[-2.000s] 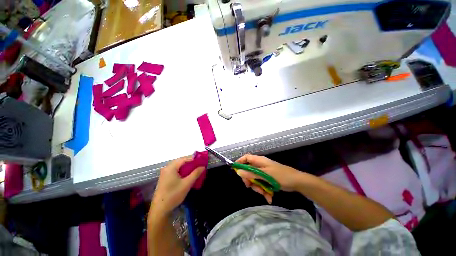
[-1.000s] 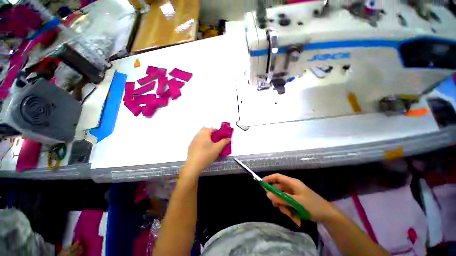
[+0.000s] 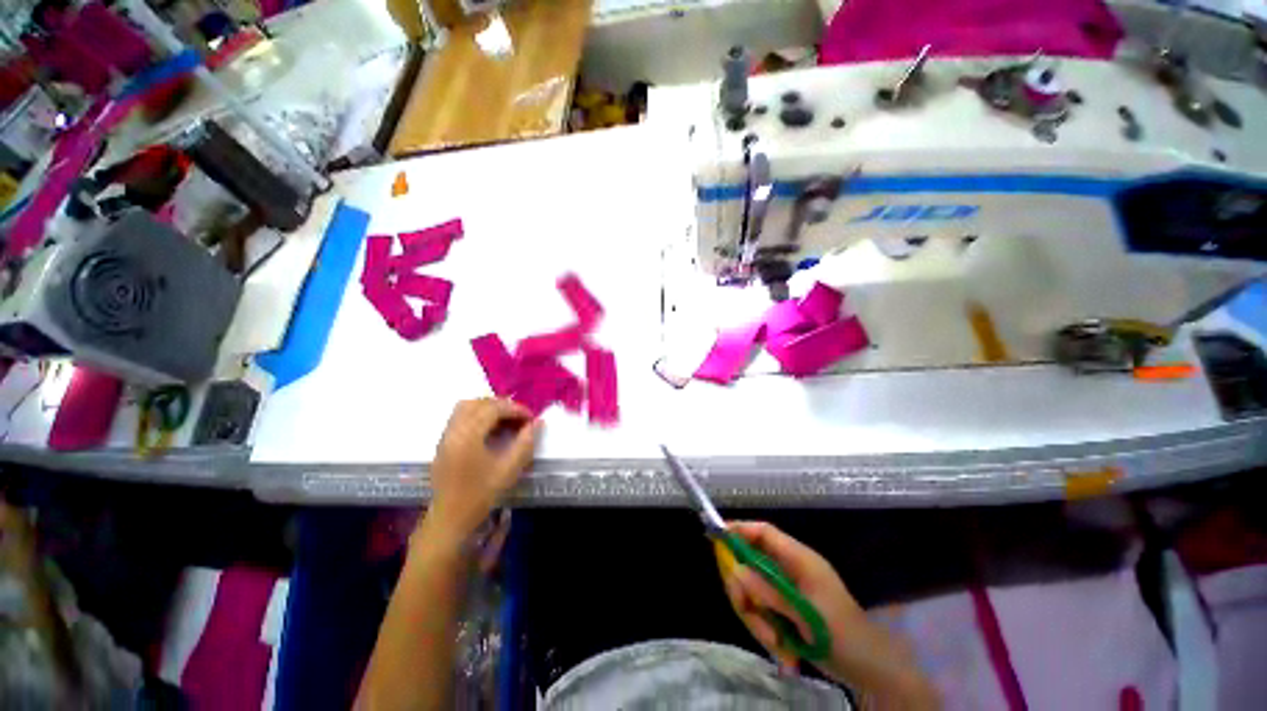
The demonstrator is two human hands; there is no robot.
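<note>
Small magenta pieces lie on the white table in three groups: a left group (image 3: 406, 295), a middle group (image 3: 550, 378), partly blurred, and a right group (image 3: 799, 338) in front of the needle area. My left hand (image 3: 484, 456) is at the near edge of the middle group with its fingers curled; whether it grips a piece is unclear. My right hand (image 3: 795, 595) holds the scissors (image 3: 757, 563) by the green and yellow handles at the table's front edge. The silver blades point up and away from me, clear of the pieces.
The sewing machine (image 3: 917, 188) stands at the back right, with small metal tools (image 3: 1098, 347) and an orange item (image 3: 1164, 371) at its right. Blue tape (image 3: 317, 299) and a grey fan-like box (image 3: 125, 292) are at left. Pale pink fabric (image 3: 1070, 632) hangs below the table edge at right.
The single table pile now appears as separate left and middle groups, and a group lies near the needle. My left hand has moved left, away from the magenta pieces it held. The scissors remain in my right hand.
</note>
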